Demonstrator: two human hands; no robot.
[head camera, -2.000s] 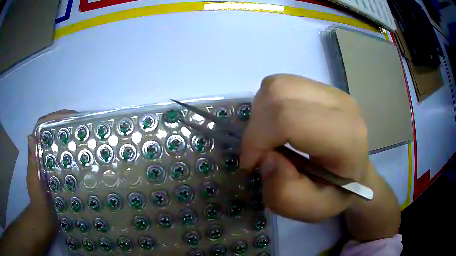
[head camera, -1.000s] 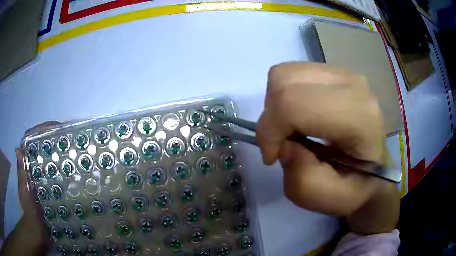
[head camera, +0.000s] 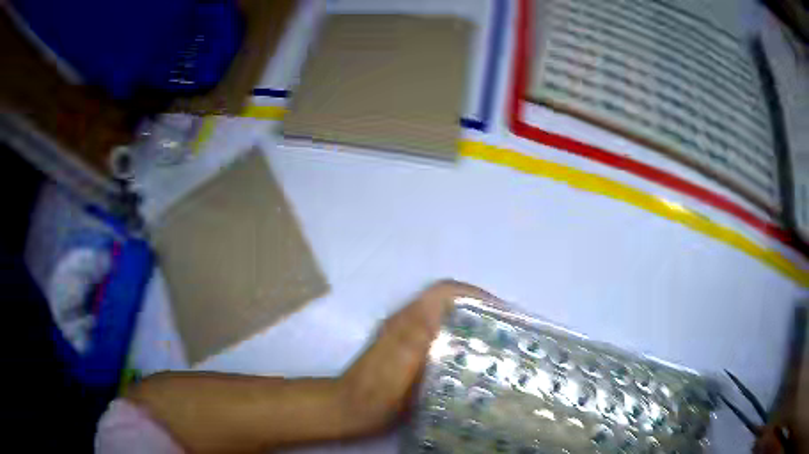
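A clear blister tray (head camera: 532, 381) with rows of round components lies low in the picture, cut off by the bottom edge and blurred by motion. My left hand (head camera: 399, 355) holds its left edge. My right hand (head camera: 785, 412) is at the lower right edge, mostly cut off and blurred. It holds dark tweezers (head camera: 743, 399), whose two tips are apart just right of the tray. I cannot see anything between the tips.
A cardboard sheet (head camera: 239, 257) lies askew at left; another cardboard square (head camera: 381, 84) is at the back. A cream tray with slots (head camera: 656, 89) is inside red tape at back right. A blue basket (head camera: 133, 293) with white cloth is at the left edge.
The view has swung left, so the left cardboard and blue basket show. The right hand and tweezers are now at the right edge, off the tray. The left hand still holds the tray.
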